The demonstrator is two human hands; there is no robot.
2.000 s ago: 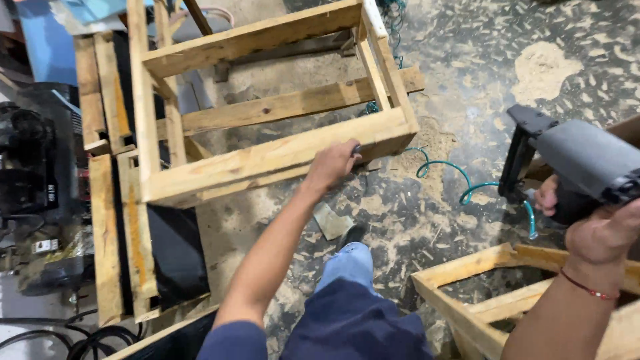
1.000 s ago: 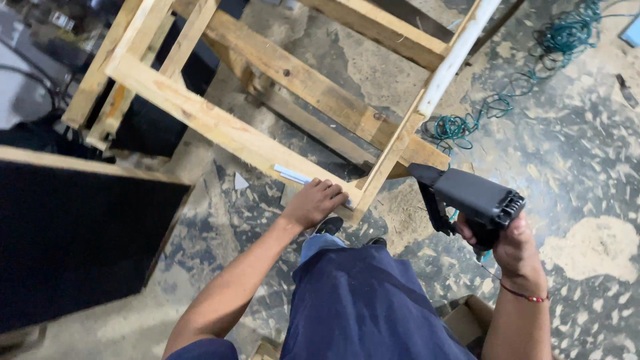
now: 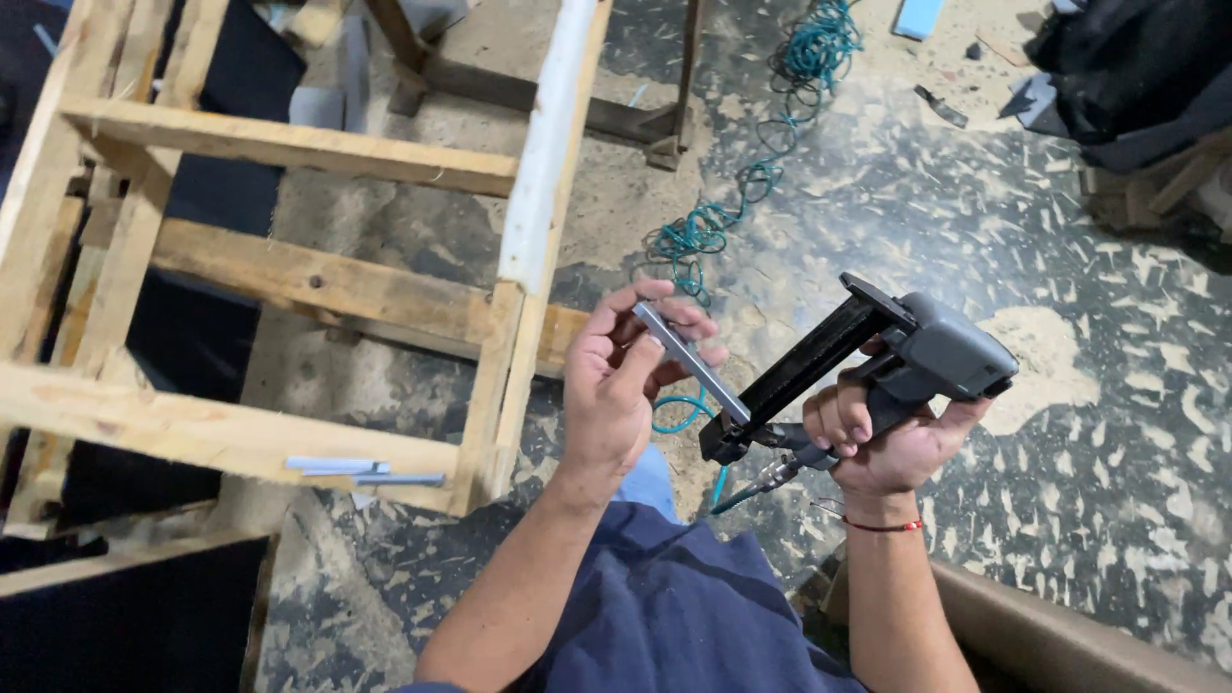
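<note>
My right hand [image 3: 890, 428] grips the handle of a black and grey pneumatic stapler [image 3: 948, 342], tilted with its long magazine [image 3: 804, 361] toward my left hand. Between the thumb and fingers of my left hand [image 3: 626, 375] is a strip of staples [image 3: 691, 364], whose lower end meets or overlaps the lower end of the magazine. More staple strips [image 3: 366, 472] lie on the near rail of a wooden frame [image 3: 221, 428] at the left. A hose fitting [image 3: 778, 472] joins the stapler's handle to a teal air hose [image 3: 720, 486].
The coiled teal hose [image 3: 693, 236] runs over the stained floor behind my hands. A white-covered rail [image 3: 549, 135] edges the wooden frame. Dark-covered panels [image 3: 125, 616] stand at lower left, a brown padded edge [image 3: 1068, 621] at lower right, and a dark heap [image 3: 1136, 77] at upper right.
My left hand has left the frame's near rail and now holds a staple strip at the magazine. The stapler has turned, its magazine now slanting down toward my left hand.
</note>
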